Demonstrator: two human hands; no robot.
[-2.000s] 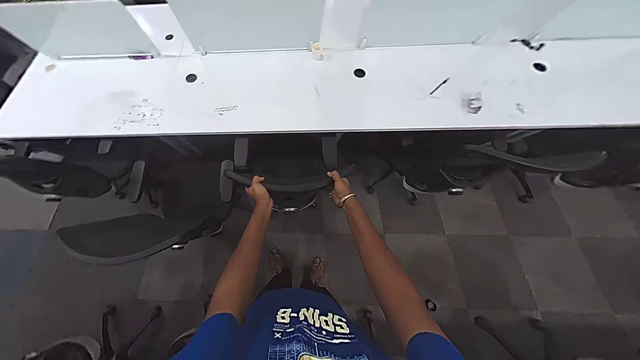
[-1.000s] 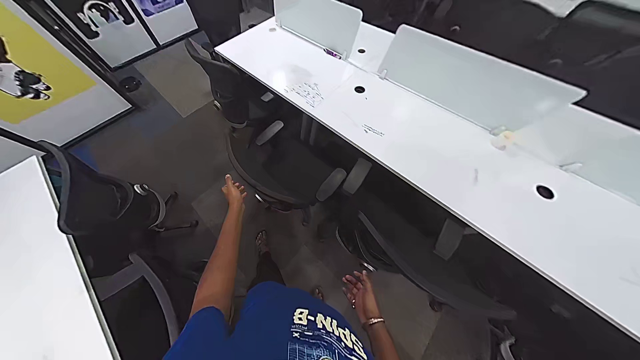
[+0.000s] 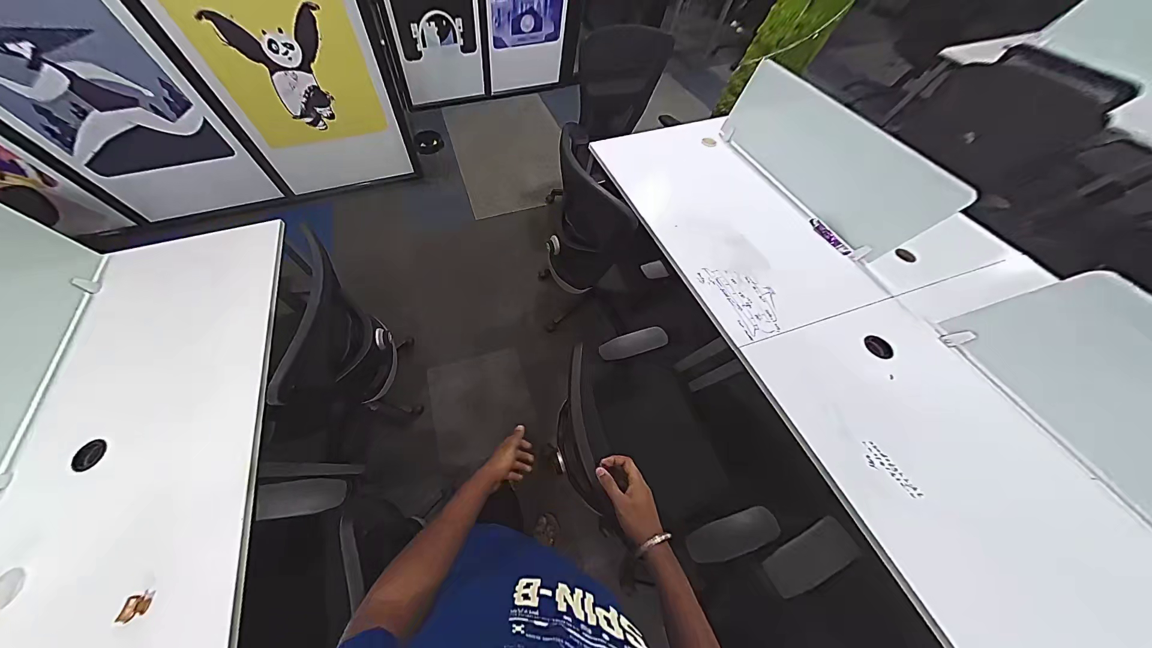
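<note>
My left hand (image 3: 510, 461) is held over the carpeted aisle, empty, with its fingers apart. Just right of it, my right hand (image 3: 628, 495) hangs beside the backrest of a black office chair (image 3: 585, 423); its fingers are curled loosely around nothing, and whether it touches the backrest I cannot tell. That chair is partly under the long white desk (image 3: 810, 378) on the right, its grey armrests near the desk edge. A bracelet circles my right wrist.
Another office chair (image 3: 589, 216) stands farther up along the right desk. On the left are a second white desk (image 3: 180, 360) and a black chair (image 3: 328, 333) jutting into the aisle. Glass desk dividers (image 3: 846, 162) and a wall with posters (image 3: 297, 72) lie beyond.
Two seconds ago both hands held a chair's backrest at the desk; both had let go one second ago. The view has turned left along the aisle. My hands are now closer together.
</note>
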